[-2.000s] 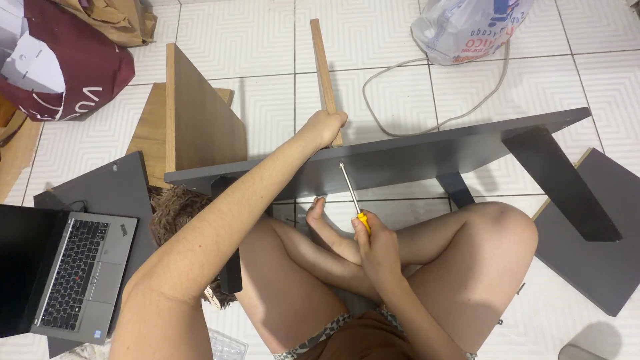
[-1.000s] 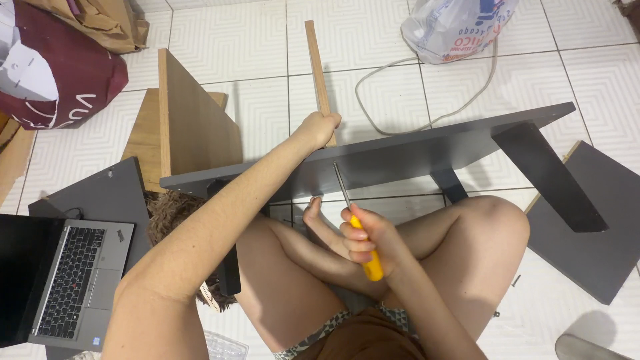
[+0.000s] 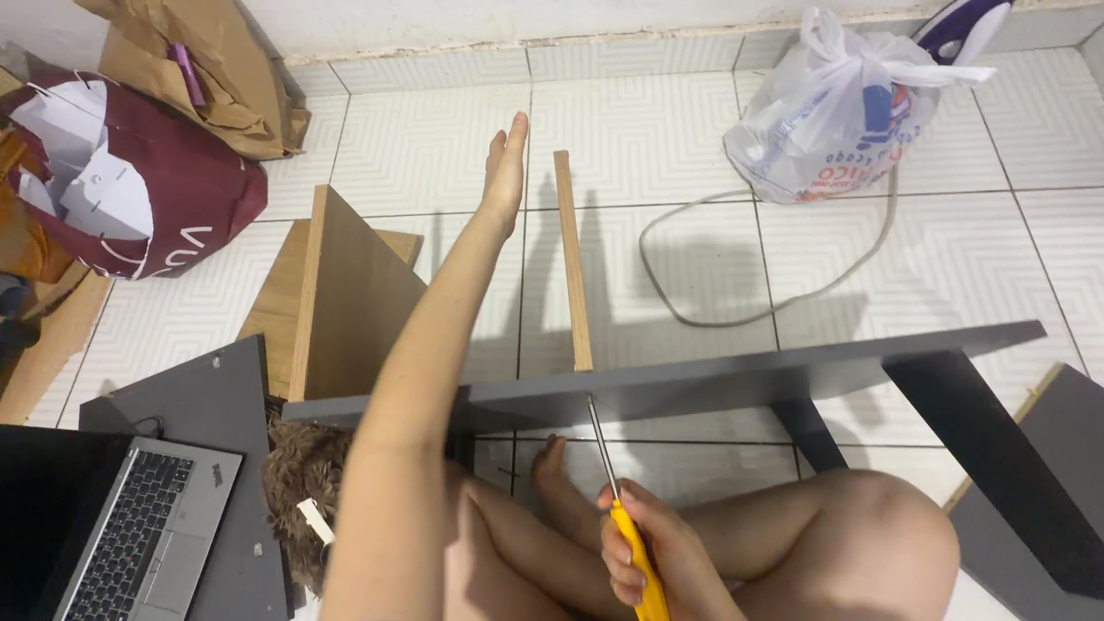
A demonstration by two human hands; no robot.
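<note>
My right hand (image 3: 651, 552) grips the yellow handle of a screwdriver (image 3: 638, 565), whose tip touches the face of a long dark grey board (image 3: 690, 388) standing on edge across my legs. Beyond that board, my left hand (image 3: 504, 177) is raised with nothing in it, to the left of a narrow wooden strip (image 3: 571, 259) that meets the board's far side. A wider wooden panel (image 3: 354, 302) stands at the board's left end. Black angled legs (image 3: 992, 466) are on its near side at the right.
A laptop (image 3: 129, 535) rests on a grey panel (image 3: 207, 388) at left, beside a brown furry item (image 3: 302, 500). Bags, including a maroon one (image 3: 198, 190), stand back left. A plastic bag (image 3: 828, 121), a cable (image 3: 776, 306) and an iron (image 3: 957, 34) are back right; another grey panel (image 3: 1074, 440) lies at right.
My left hand has let go of the wooden strip and moved up and left of it. My right hand still holds the screwdriver at the board. The view has shifted.
</note>
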